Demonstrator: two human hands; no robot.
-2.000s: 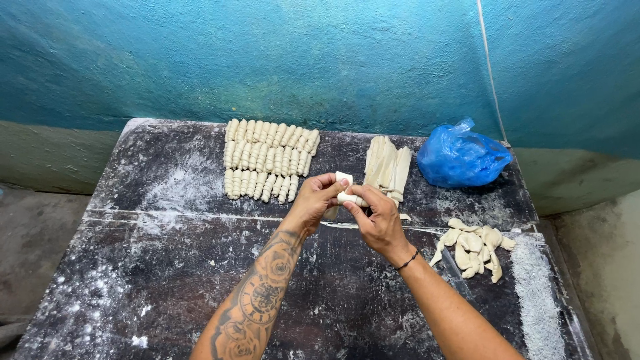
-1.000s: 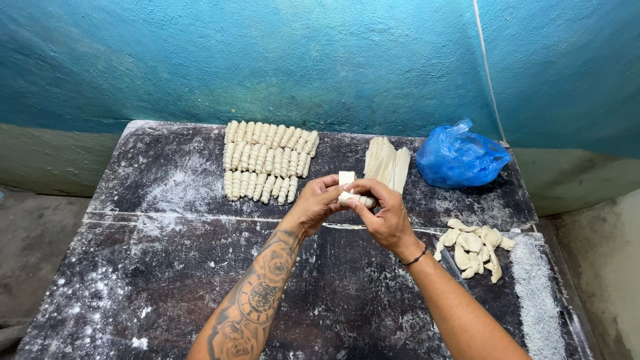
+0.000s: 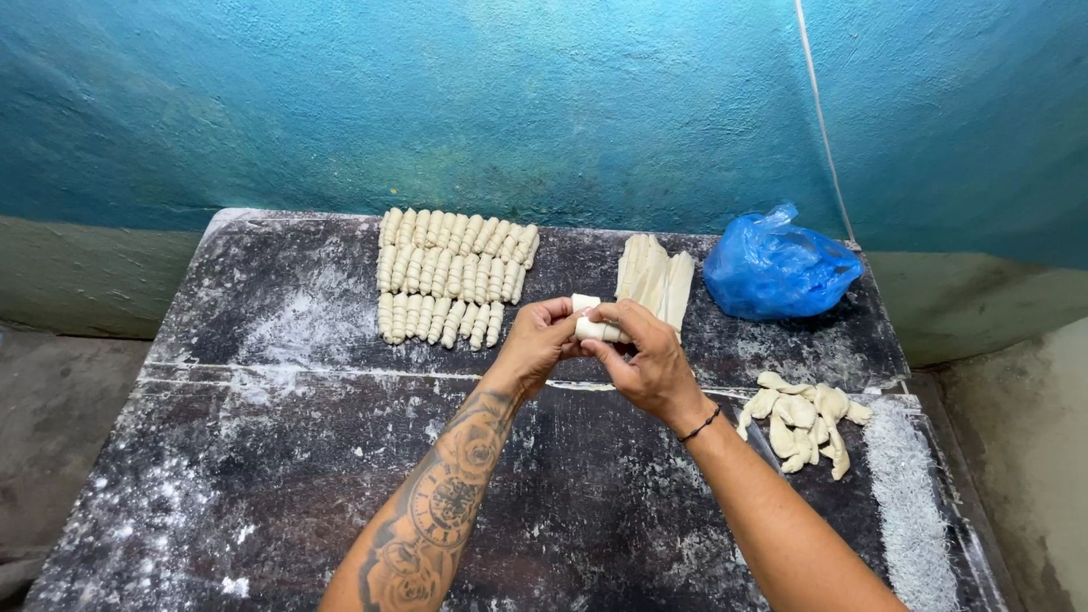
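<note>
My left hand point(image 3: 544, 338) and my right hand point(image 3: 643, 357) meet over the middle of the dark table. Between their fingers is a strip of pale dough wound into a roll point(image 3: 605, 331), with a flat end point(image 3: 585, 301) standing up behind it. Just beyond my right hand lie long flat dough strips point(image 3: 650, 276), partly hidden by its fingers. To the left of my hands, finished-looking coiled dough rolls point(image 3: 455, 276) lie side by side in three rows.
A knotted blue plastic bag point(image 3: 778, 265) rests at the table's back right. Nearer, a loose heap of dough scraps point(image 3: 799, 421) partly covers a flat blade-like tool point(image 3: 762, 449). A whitish shaggy strip point(image 3: 909, 510) runs along the right edge. Flour dusts the table point(image 3: 280, 476); a wall stands behind.
The dough strip between my fingers has been turned and wound further. Both hands stay in about the same place. The rows of rolls look unchanged.
</note>
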